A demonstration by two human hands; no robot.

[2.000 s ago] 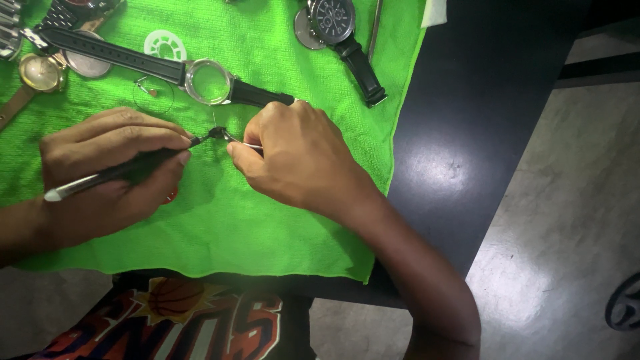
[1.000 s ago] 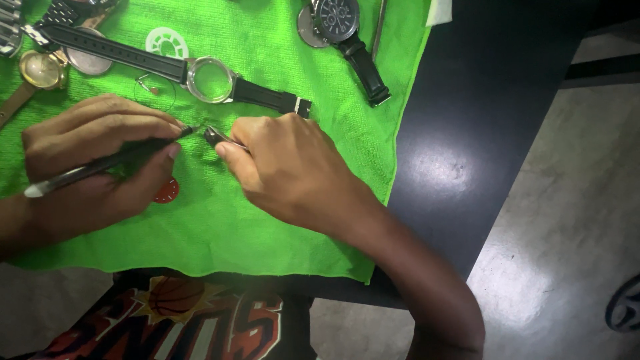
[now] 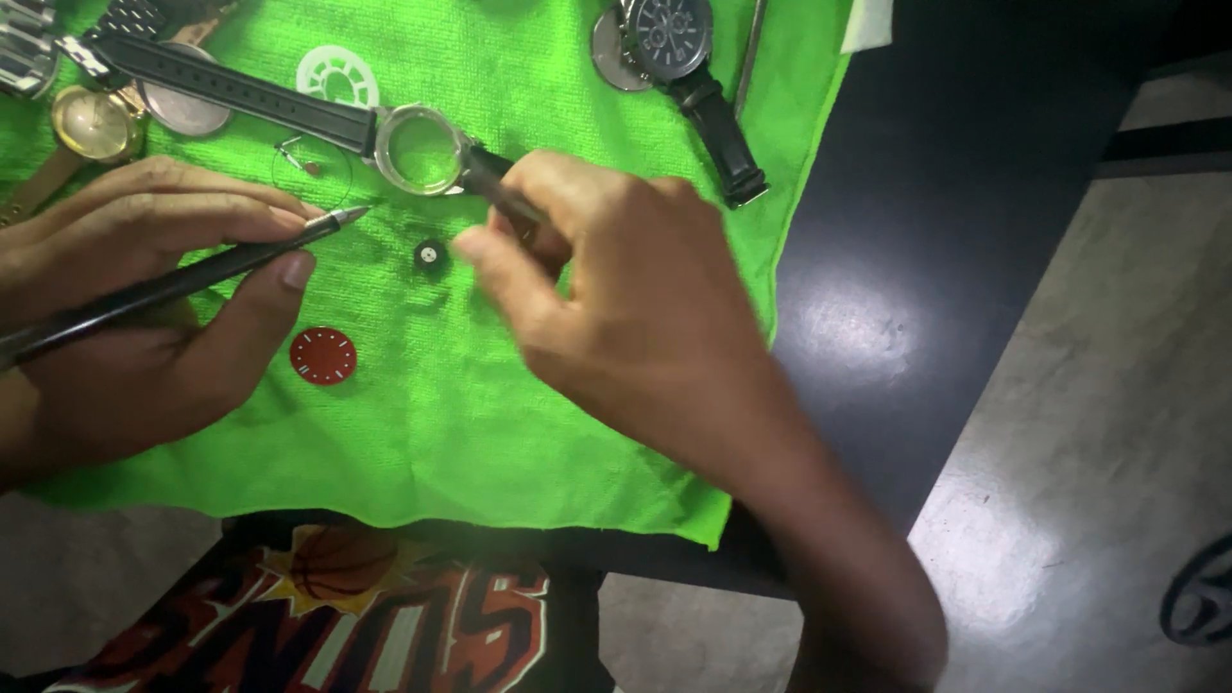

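My left hand [image 3: 183, 289] holds a slim black pen-shaped tool [image 3: 183, 284], its metal tip pointing right over the green cloth [image 3: 520, 452]. To the right of that tip lies a small round black part with a pale centre [image 3: 428, 255]. My right hand [image 3: 626, 279], blurred, is right of this part, thumb and fingers apart; a blurred dark slim thing [image 3: 505, 197] is at its fingers, and whether it is gripped is unclear. Above is an open watch case [image 3: 421, 149] with a black strap [image 3: 241, 91]. A red watch dial [image 3: 323, 356] rests below my left fingertips.
A white ring-shaped part [image 3: 337, 77] and a thin clear ring [image 3: 313, 171] lie near the strap. Gold [image 3: 96, 122] and metal-band [image 3: 27, 48] watches are at upper left. A black chronograph [image 3: 671, 37] and a thin rod [image 3: 750, 58] lie at upper right, near the dark table edge.
My right hand has moved away from my left hand, to the right. The small black part between the hands now shows uncovered, and the red dial is fully visible.
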